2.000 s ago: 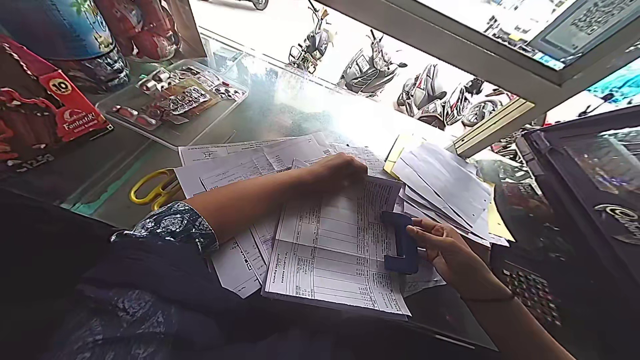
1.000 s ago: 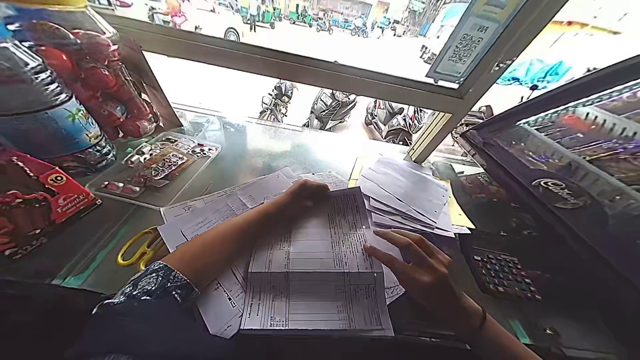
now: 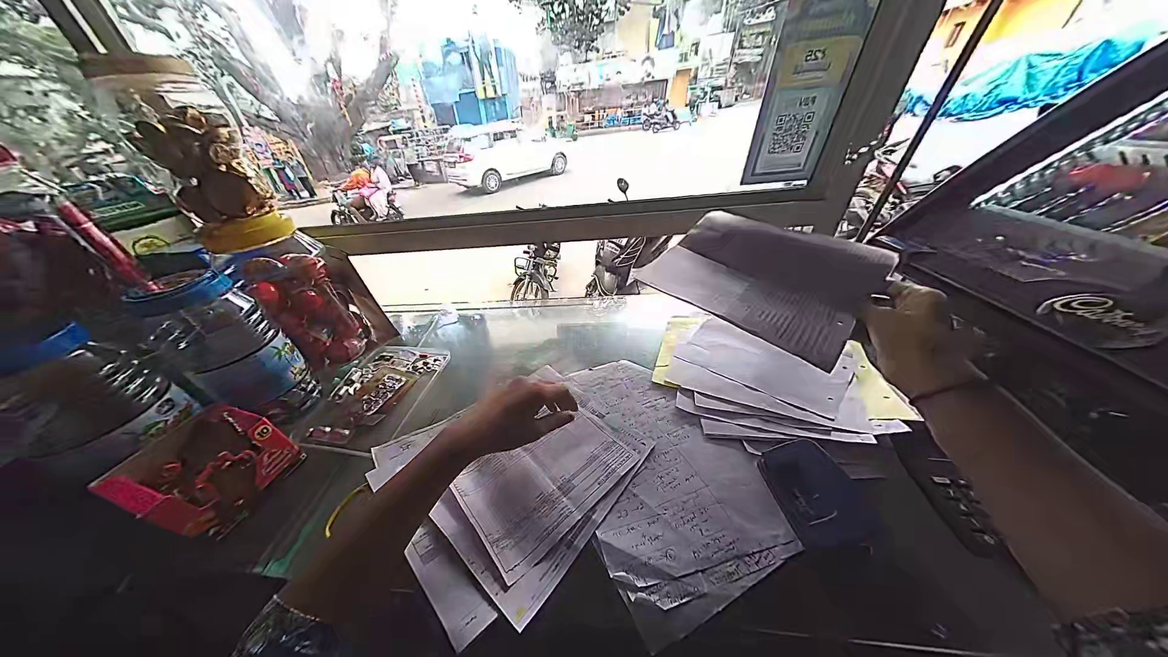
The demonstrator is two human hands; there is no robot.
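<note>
My right hand [image 3: 917,342] grips the edge of a folded printed sheet [image 3: 776,283], lifted above a stack of white and yellow papers [image 3: 757,374]. Over a spread of printed sheets [image 3: 547,484] hovers my left hand [image 3: 520,415], its fingers bent and holding nothing that shows. Between the two groups lie handwritten sheets [image 3: 684,502] on the glass counter. A dark blue flat object [image 3: 812,493], perhaps a stapler or a punch, rests at their right side. Behind my left forearm, part of a yellow scissors handle [image 3: 342,513] shows.
Plastic jars [image 3: 228,338] and a red candy box [image 3: 205,470] stand at the left, beside a shallow clear tray [image 3: 388,388]. A calculator [image 3: 954,493] lies under my right forearm. At the right is a dark display case [image 3: 1049,274]; a window frame [image 3: 566,224] runs behind the counter.
The printed sheet that lay before me is now raised at the right in my right hand. My right hand has let go of the dark blue object it held two seconds ago. The view has tilted up.
</note>
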